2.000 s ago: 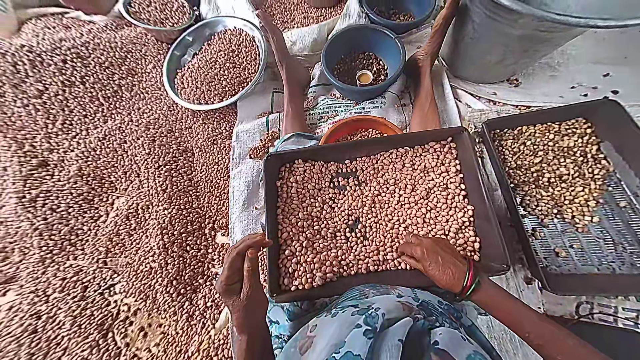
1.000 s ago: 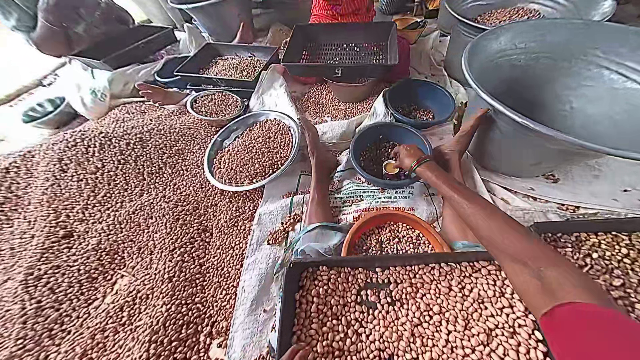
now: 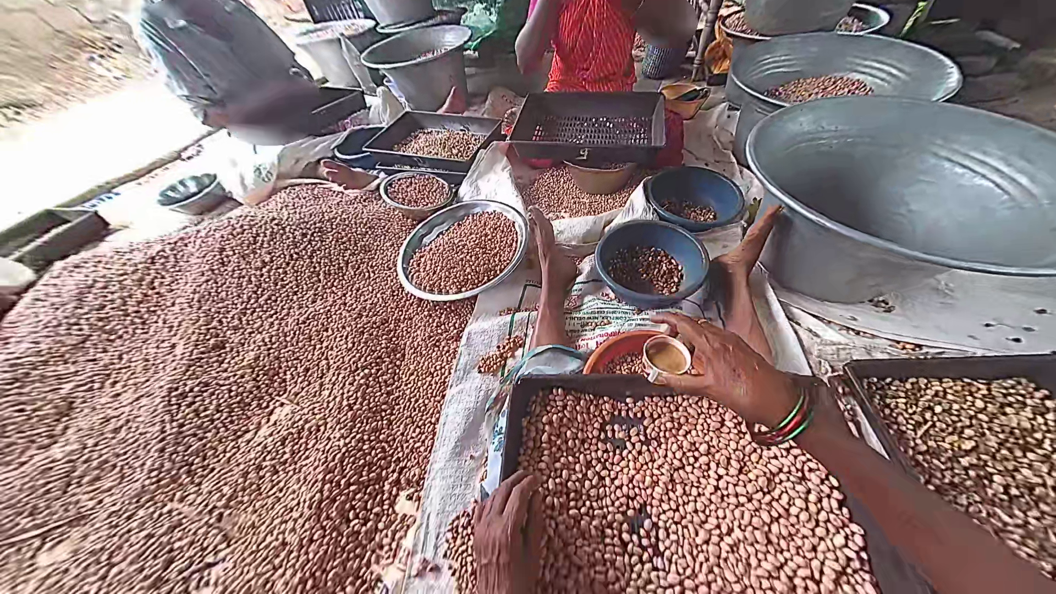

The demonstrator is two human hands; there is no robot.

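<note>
My right hand (image 3: 730, 371) holds a small cup (image 3: 667, 356) with light brown liquid in it, above the far edge of a dark tray (image 3: 513, 437) full of reddish-brown nuts or seeds (image 3: 701, 487). Fingers of my left hand (image 3: 507, 528) rest at the tray's left edge; whether they grip it is unclear. Just beyond the tray, partly hidden by it and the cup, is an orange bowl (image 3: 606, 351) with more of these nuts. Farther out, between my feet, a blue bowl (image 3: 652, 299) contains darker pieces.
A large heap of nuts (image 3: 231, 396) fills the left. Beyond it stands a steel basin (image 3: 462, 293). Large metal tubs (image 3: 891, 190) are at the right, above another dark tray (image 3: 949, 363) of paler pieces. Across from me, a person in red (image 3: 590, 49) sits behind a perforated tray (image 3: 586, 148); another person (image 3: 223, 58) is at the upper left.
My right hand has lifted the cup out of the blue bowl and brought it back over the tray's far edge. Two seconds ago that hand lay on the nuts in the tray.
</note>
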